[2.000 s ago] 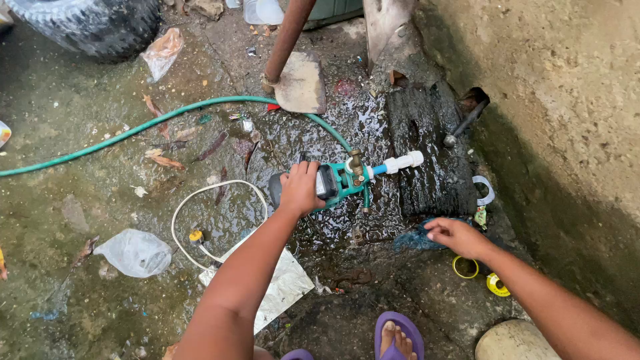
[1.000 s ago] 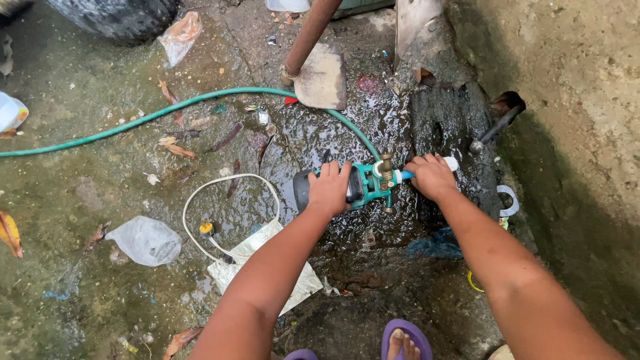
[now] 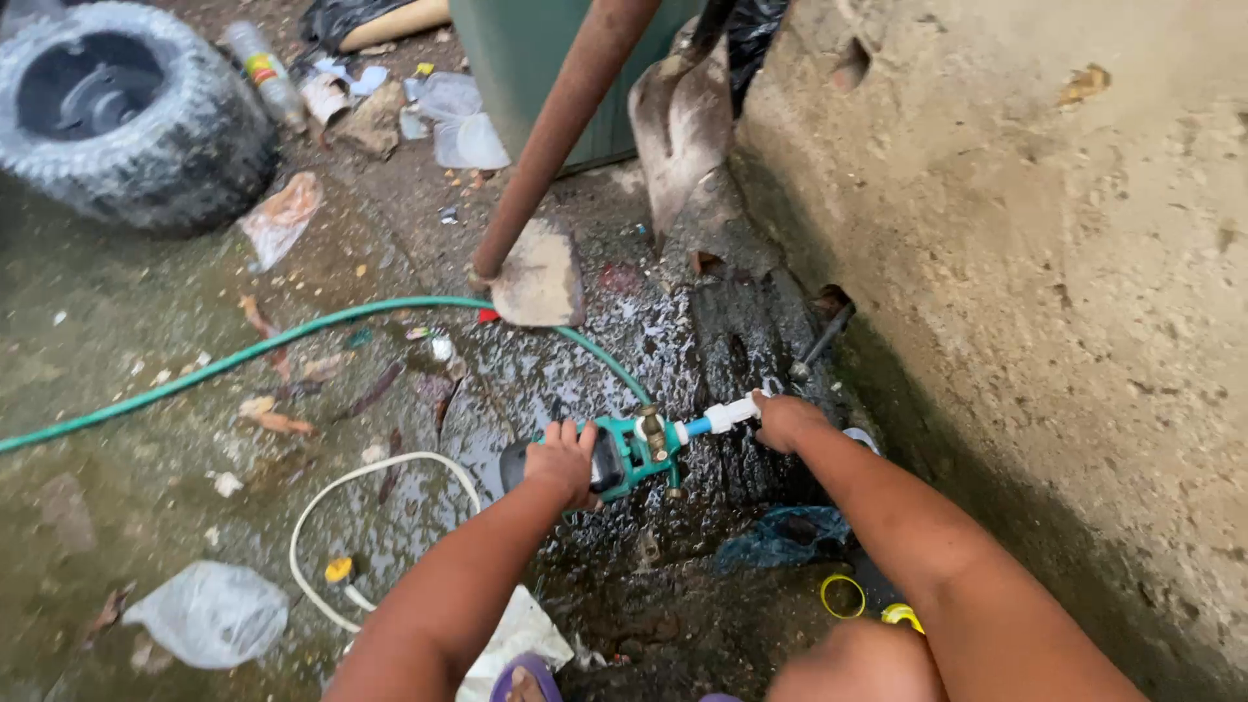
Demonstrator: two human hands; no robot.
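Observation:
A green and black water pump (image 3: 634, 453) lies on the wet ground at the middle of the view. My left hand (image 3: 564, 463) grips its black motor end. From the pump's right side runs a short blue pipe (image 3: 699, 427) into a white plastic pipe fitting (image 3: 733, 413). My right hand (image 3: 783, 421) has its fingers on the far end of that fitting. A green hose (image 3: 370, 308) meets the pump near its brass fitting (image 3: 651, 429). A white cable (image 3: 310, 497) loops over the ground to the left of the pump.
A hoe (image 3: 541, 278) with a rusty handle stands beyond the pump. A rough wall (image 3: 1053, 292) rises at the right. A large tyre (image 3: 185, 127) sits at the upper left, near a green bin (image 3: 585, 107). A clear plastic bag (image 3: 214, 614) lies lower left. Yellow rings (image 3: 842, 596) lie lower right.
Two seconds ago my right hand was off the pump; one second ago it was around the white fitting, and now its fingers are at the fitting's far end. My left hand stays on the motor.

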